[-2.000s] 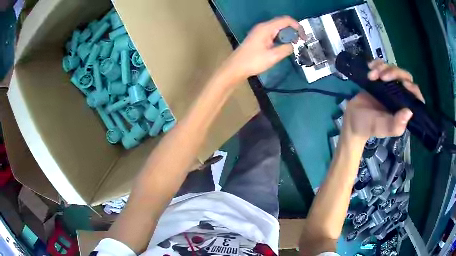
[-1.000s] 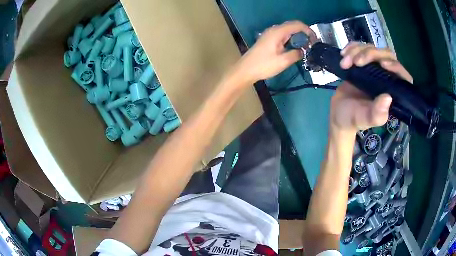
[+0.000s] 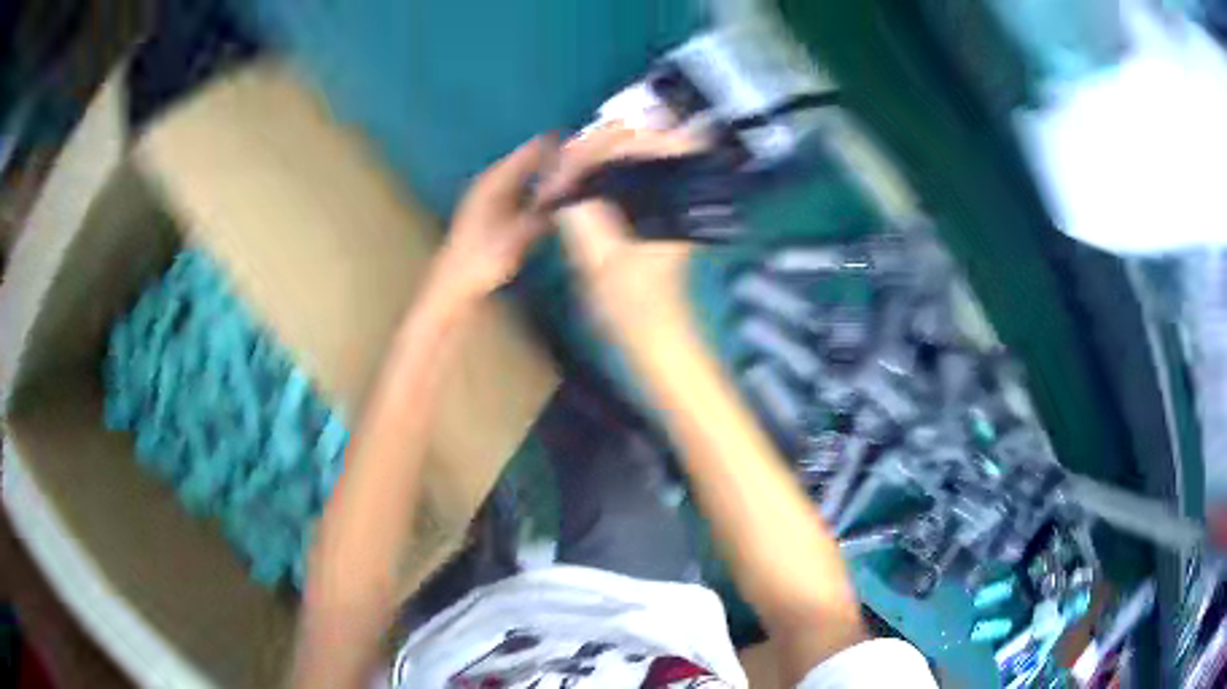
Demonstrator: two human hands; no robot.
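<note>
The picture is strongly blurred. My right hand [image 3: 626, 202] is closed around the black electric screwdriver [image 3: 659, 195], which lies roughly level over the bench. My left hand [image 3: 505, 209] is beside the screwdriver's front end, and the two hands are close together or touching. Whether a fan body is still in my left hand cannot be made out. Part of the white and black screw feeder [image 3: 754, 67] shows behind the hands at the top. Many grey fan bodies [image 3: 888, 390] lie piled on the bench to the right of my right forearm.
A large open cardboard carton [image 3: 330, 229] stands on the left, with a flap reaching under my left forearm. Teal fan bodies [image 3: 222, 404] fill part of it. The bench's raised edge [image 3: 969, 310] curves down the right. Blue and white pieces [image 3: 1029, 633] lie at lower right.
The view has swung to the right and blurred, so the carton, hands and feeder sit further left. My hands have come closer together, and the screwdriver lies flatter.
</note>
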